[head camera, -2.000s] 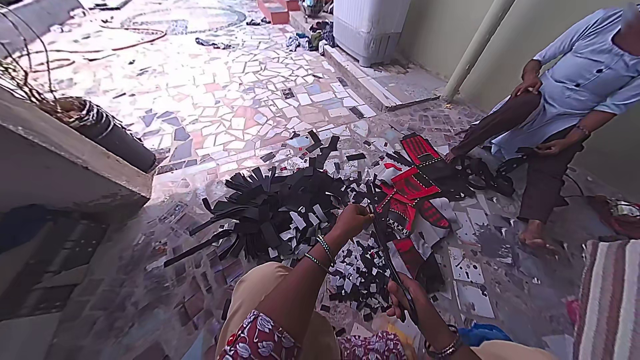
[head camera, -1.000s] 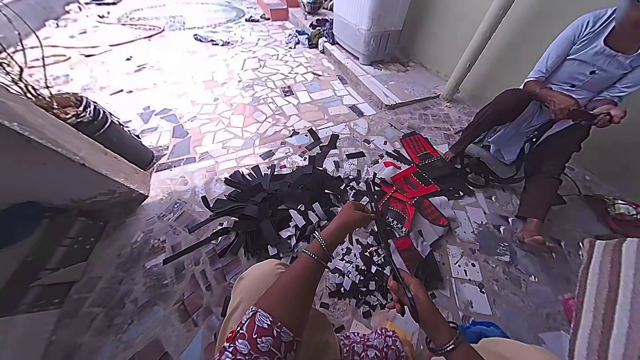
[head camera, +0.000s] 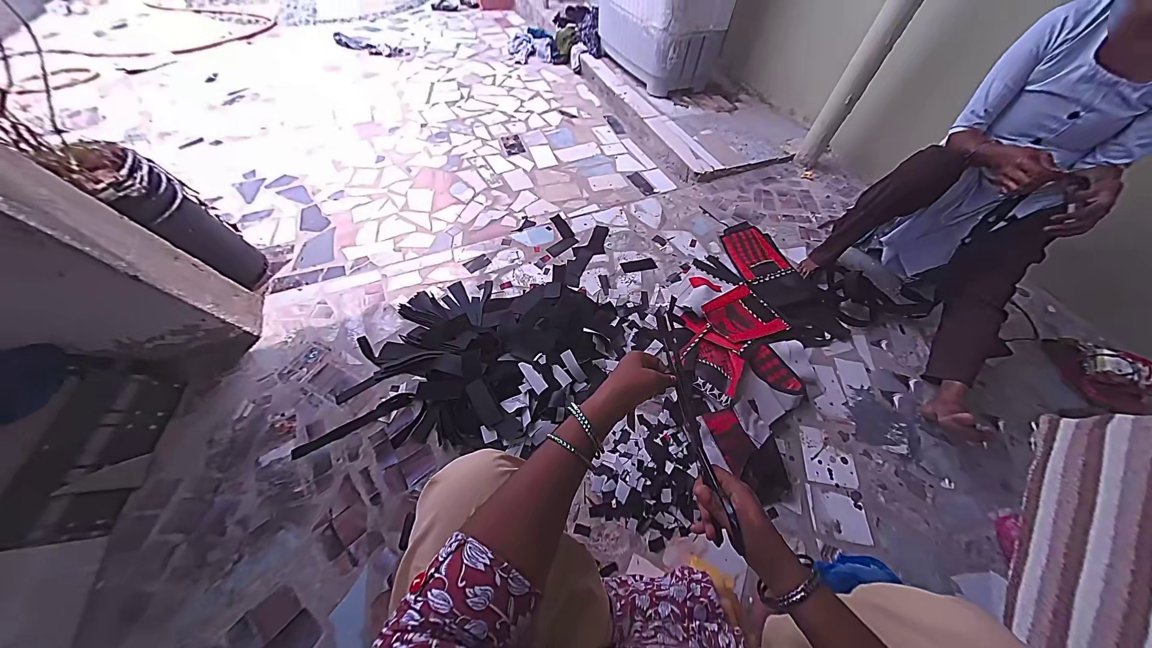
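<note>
My left hand (head camera: 641, 378) is just left of the upper part of a long dark tool, which looks like scissors (head camera: 688, 418). Its fingertips are pinched together, seemingly on a small dark piece too blurred to make out. My right hand (head camera: 724, 508) grips the lower end of the scissors, whose length points up and away past my left fingertips. A heap of black strips (head camera: 504, 342) lies to the left. Small black and white cut pieces (head camera: 643, 463) are scattered below my hands. Red and black patterned pieces with beaded edging (head camera: 742, 315) lie to the right.
A person (head camera: 1053, 126) sits at the right, holding a dark strip in both hands. A striped cloth (head camera: 1084, 531) is at lower right, near a blue plastic item (head camera: 855, 571). A planter (head camera: 180, 211) and low wall stand left. A white appliance (head camera: 666, 40) stands at the back.
The other person's hands were apart two seconds ago, one near the knee and one lower; they are now raised and close together at a dark strip. My own hands have hardly moved.
</note>
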